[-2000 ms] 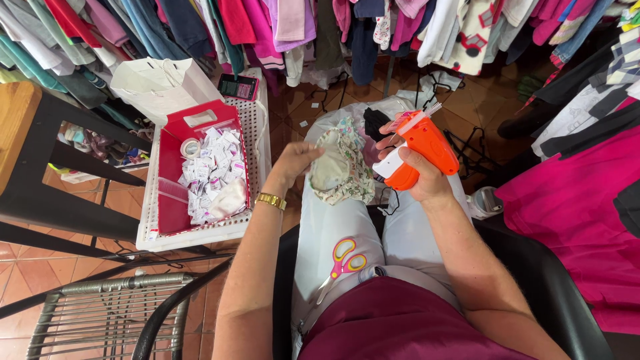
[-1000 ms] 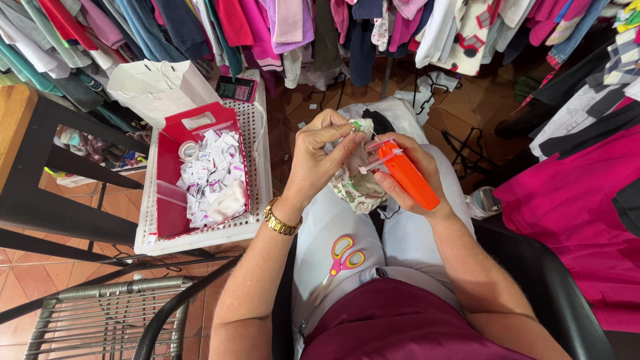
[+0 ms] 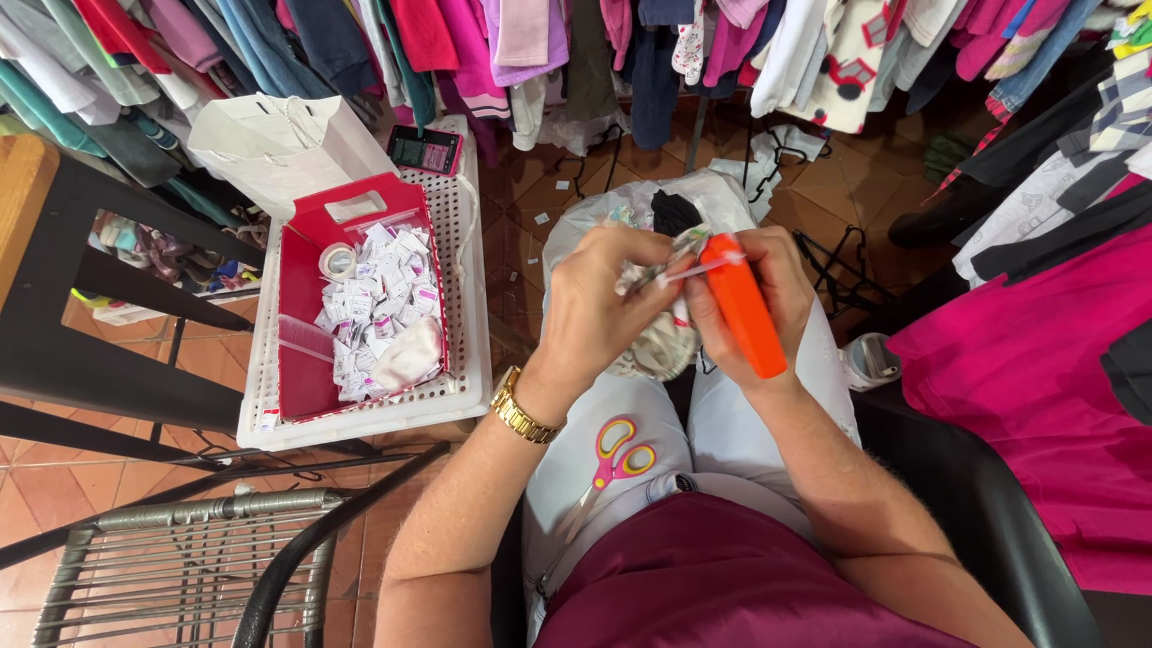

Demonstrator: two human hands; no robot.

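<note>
My left hand [image 3: 598,297] pinches the edge of a small patterned garment [image 3: 664,346], which hangs over my knees. In my right hand [image 3: 769,279] is an orange tagging gun [image 3: 745,310], its front end against the garment beside my left fingertips. Clear plastic tag fasteners [image 3: 702,268] stick out across the front of the gun toward my left hand. A black cloth item [image 3: 673,213] lies just beyond my hands on pale plastic. Scissors with pink and yellow handles [image 3: 612,459] rest on my left thigh. The fingers partly hide the gun's tip.
To the left, a red box [image 3: 297,355] of small printed tags [image 3: 382,297] and a tape roll [image 3: 337,262] sits in a white perforated crate [image 3: 468,360], near a white paper bag [image 3: 288,148] and a phone [image 3: 425,149]. Clothes hang ahead and right. Black hangers [image 3: 841,270] lie on the tiled floor.
Two seconds ago the hands were apart, the left on the garment and the right with the gun. They have come together, and the garment's edge is now lifted to the gun.
</note>
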